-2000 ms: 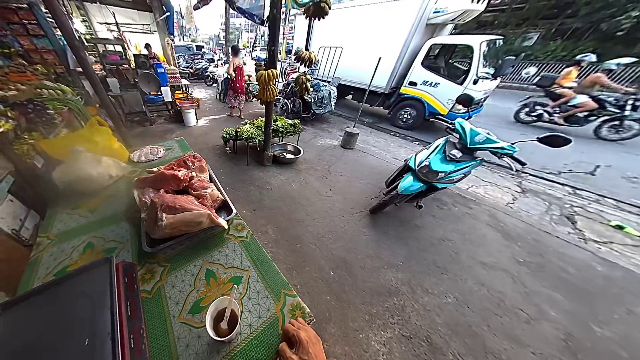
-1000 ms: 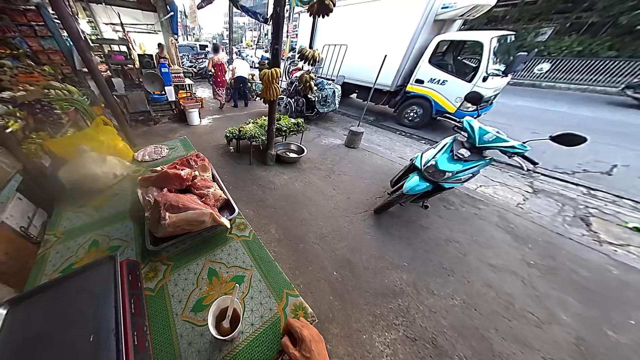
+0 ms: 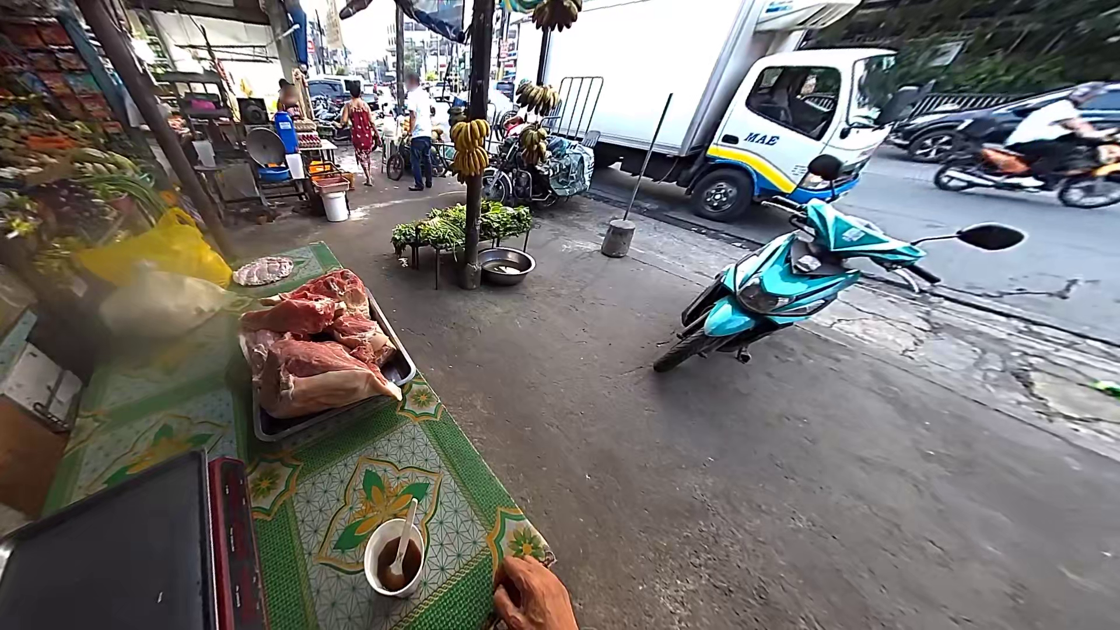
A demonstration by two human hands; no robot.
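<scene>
One hand shows, at the bottom edge of the view, and I take it for my right hand (image 3: 534,597). It rests at the corner of the table with its fingers curled; whether anything is under them cannot be told. To its left a white cup (image 3: 394,560) holds brown liquid and a white plastic spoon (image 3: 404,535). Beyond the cup, large pieces of raw meat (image 3: 315,346) lie in a metal tray (image 3: 401,366). A black flat pan or tray (image 3: 114,551) sits at the lower left beside a red device (image 3: 236,547). My left hand is not in view.
A green patterned cloth (image 3: 350,472) covers the table. Yellow (image 3: 162,249) and whitish plastic bags (image 3: 162,302) lie at its far left. Across the pavement stand a teal motor scooter (image 3: 779,280), a post with bananas (image 3: 477,157), leafy vegetables (image 3: 446,229), a metal basin (image 3: 506,265) and a parked truck (image 3: 779,131).
The hand stays at the table corner. In the street, one motorcycle has left the view and another rider and a dark car have come in at the right. A person in white has appeared near the stalls.
</scene>
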